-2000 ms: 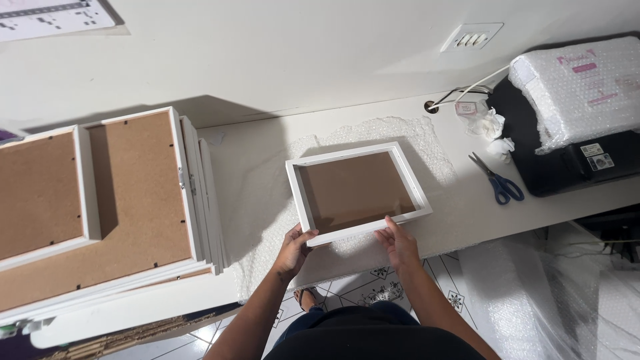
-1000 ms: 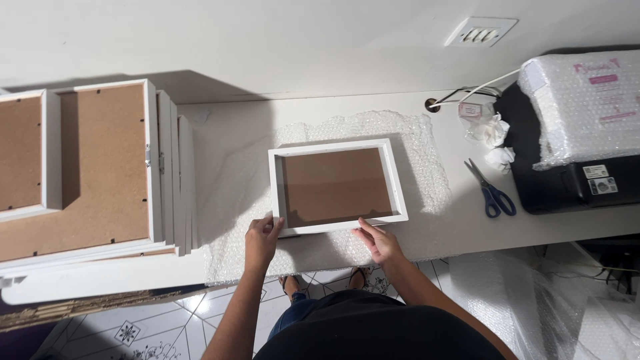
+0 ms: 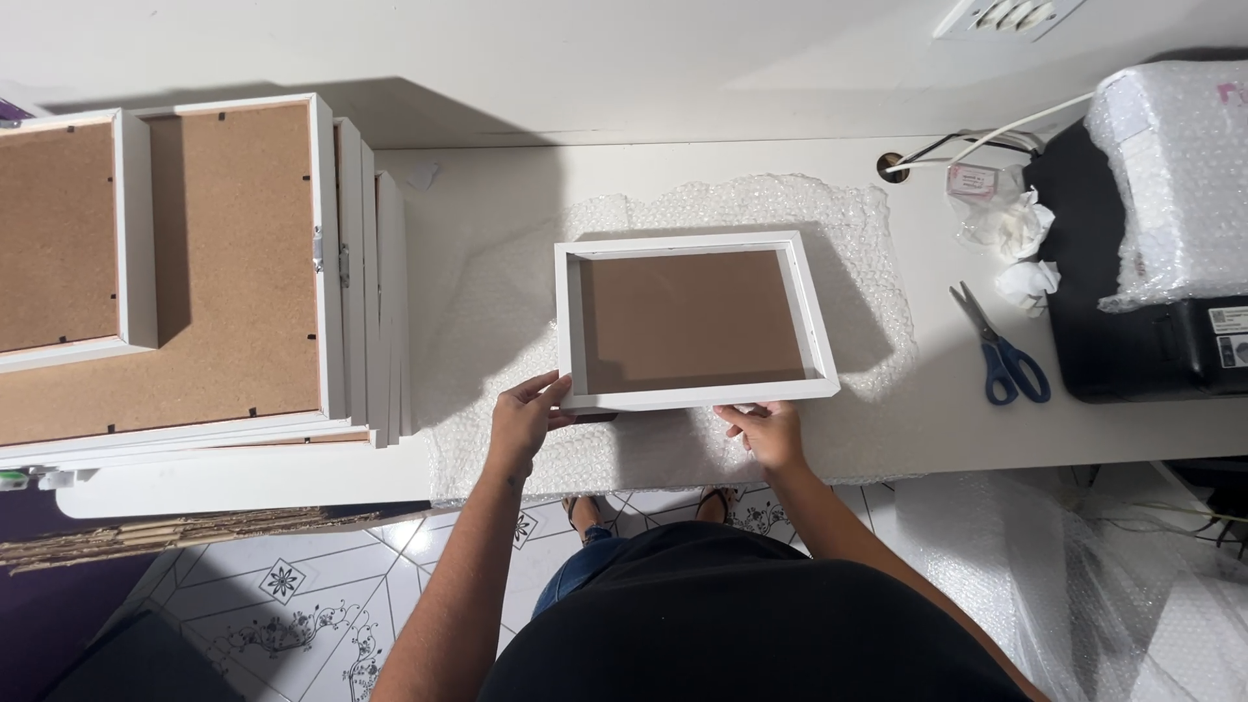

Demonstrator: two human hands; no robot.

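A white box picture frame [image 3: 697, 399] with a brown back panel is held above a sheet of bubble wrap [image 3: 741, 200] on the white table. My left hand [image 3: 525, 421] grips its near left corner, fingers partly beneath the edge. At the near edge, right of the middle, my right hand [image 3: 767, 431] supports the frame from below; some of its fingers are hidden under it. A dark shadow of the frame falls on the bubble wrap.
Stacked white frames with brown backs [image 3: 234, 253] stand at left. Blue-handled scissors [image 3: 999, 351] and crumpled paper [image 3: 1019, 226] lie at right, beside a black device [image 3: 1082, 331] bearing a bubble-wrapped package [image 3: 1185, 185]. Cables run through a hole [image 3: 892, 168] in the table.
Both hands still hold the white frame. My right hand has shifted from the frame's near edge to more beneath it. The view has moved somewhat.
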